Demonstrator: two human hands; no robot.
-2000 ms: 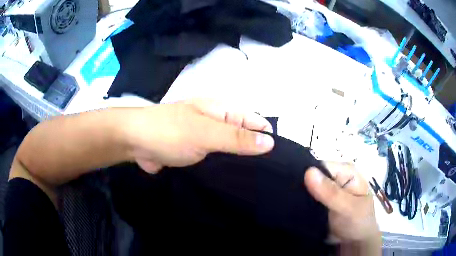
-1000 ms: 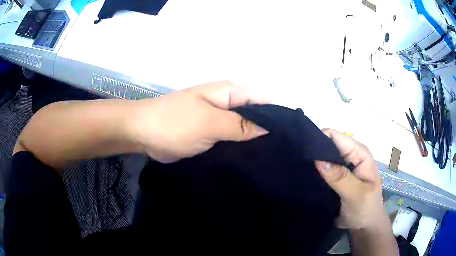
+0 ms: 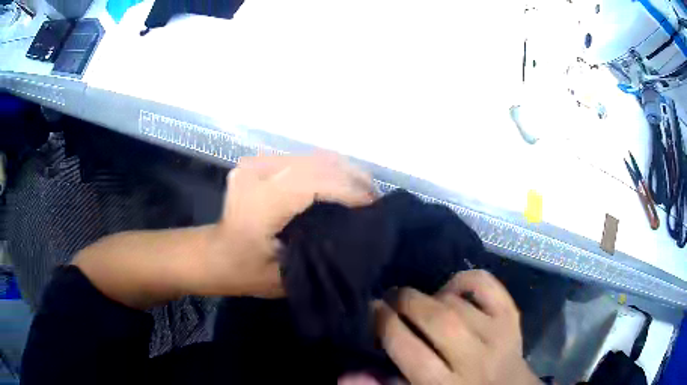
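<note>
The black garment panel [image 3: 339,256] is bunched up over the wearer's lap, against the table's front edge. My left hand [image 3: 279,203] is blurred and lies over the top left of the bunched cloth; its fingers are partly hidden by the cloth. My right hand [image 3: 452,323] is at the lower right of the cloth, fingers curled into its folds and gripping it. My left forearm reaches in from the lower left.
The table edge carries a measuring tape [image 3: 188,135]. Thread snips [image 3: 642,191] and black-handled scissors [image 3: 669,169] lie at right. A yellow tab [image 3: 533,206] and brown tab [image 3: 609,233] are near the edge. Part of the machine [image 3: 640,34] shows upper right.
The cloth edge was stretched between both hands; now the cloth is bunched. My right hand has moved left and down, my left hand slightly left. The view has tilted down from the earliest frame.
</note>
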